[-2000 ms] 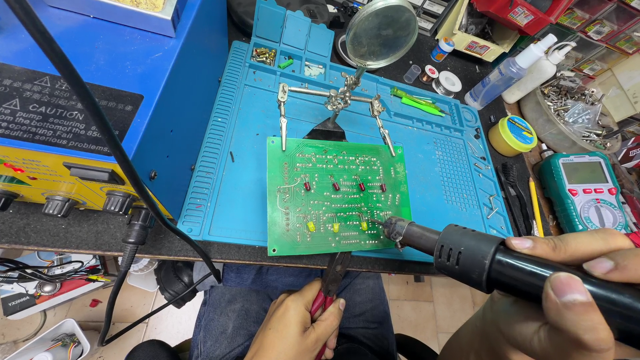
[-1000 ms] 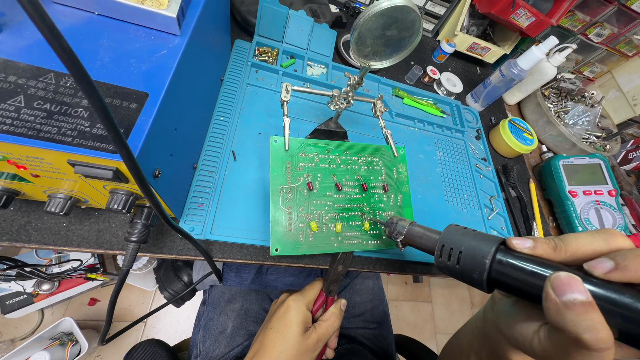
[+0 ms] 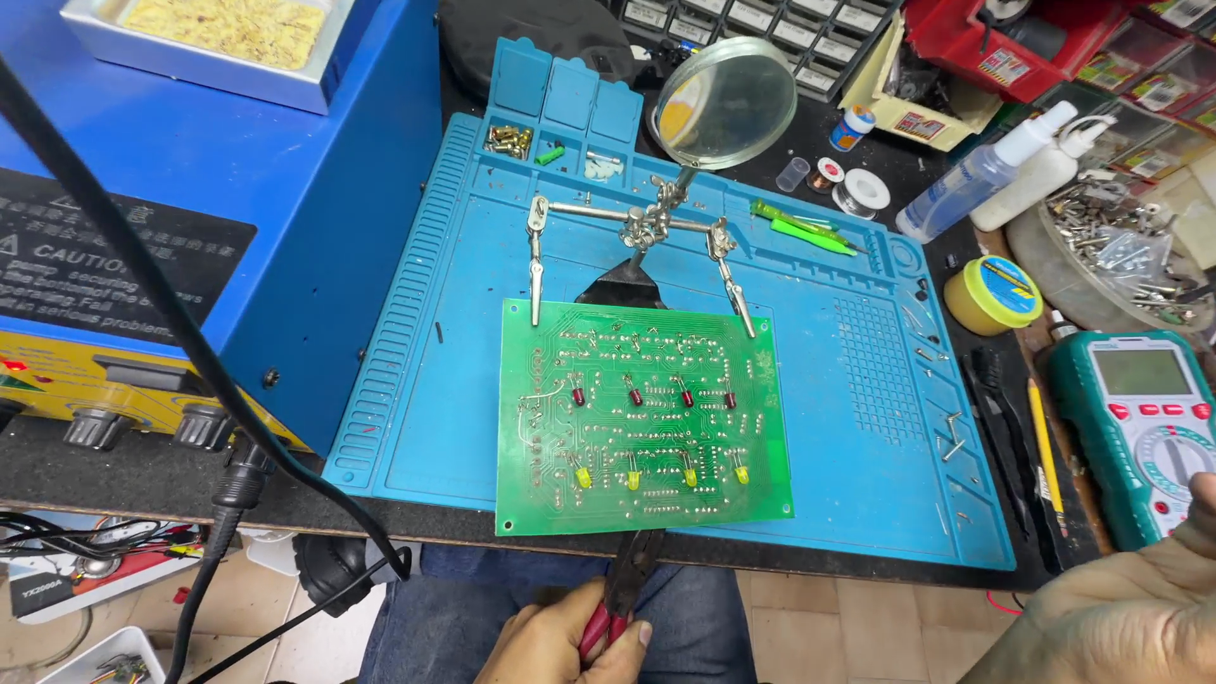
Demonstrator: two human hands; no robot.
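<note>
A green printed circuit board [image 3: 655,418] with rows of red and yellow LEDs is clipped at its top corners by the alligator clips of a helping-hands stand [image 3: 638,228]. Below the board's lower edge, my left hand [image 3: 570,632] grips red-handled pliers [image 3: 622,589], whose jaw tips are hidden under the board. At the lower right, palm up beside the digital multimeter [image 3: 1140,418], my right hand [image 3: 1121,603] is partly out of frame with its fingers apart; nothing shows in it. The black hot-air handpiece of before is out of view.
A blue silicone mat [image 3: 836,475] lies under the stand. The blue-yellow rework station [image 3: 285,237] stands left, its black cable [image 3: 190,351] hanging across the front. A magnifier [image 3: 731,104], solder spools [image 3: 861,194], spray bottles [image 3: 988,171] and a yellow tub [image 3: 992,294] sit behind and right.
The black handpiece that my right hand held at the board's lower right corner has left the view. My right hand has opened and moved to the right. My left hand still grips the pliers.
</note>
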